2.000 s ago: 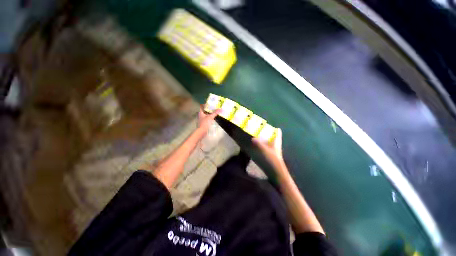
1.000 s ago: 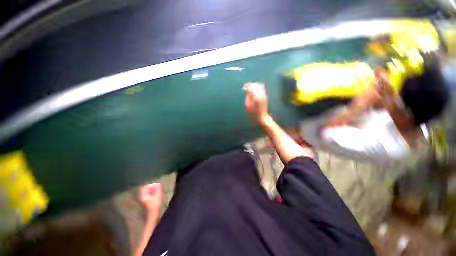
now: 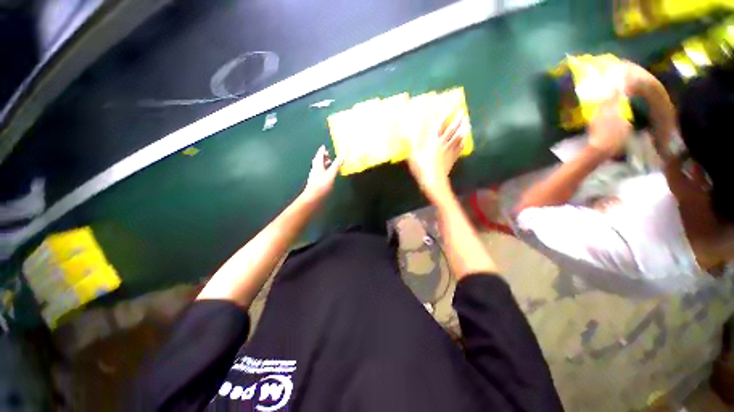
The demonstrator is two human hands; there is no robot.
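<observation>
A block of yellow retail boxes (image 3: 374,133) stands on the green-topped bench in front of me, pale faces up; the single boxes are blurred together. My left hand (image 3: 322,170) is at the block's left end, thumb and fingers apart, close to its near left corner; whether it touches is unclear. My right hand (image 3: 436,153) lies over the right part of the block with its fingers spread on the boxes.
Another group of yellow boxes (image 3: 72,269) sits at the bench's left end. At the right, a person in a white shirt (image 3: 612,225) handles yellow boxes (image 3: 594,88). More yellow boxes (image 3: 672,12) lie at top right. A pale strip (image 3: 322,71) edges the bench (image 3: 233,217).
My view has turned along the bench. Both hands, apart and away from boxes one second ago, are now at a block of yellow boxes. The earlier row in my hands is no longer held up.
</observation>
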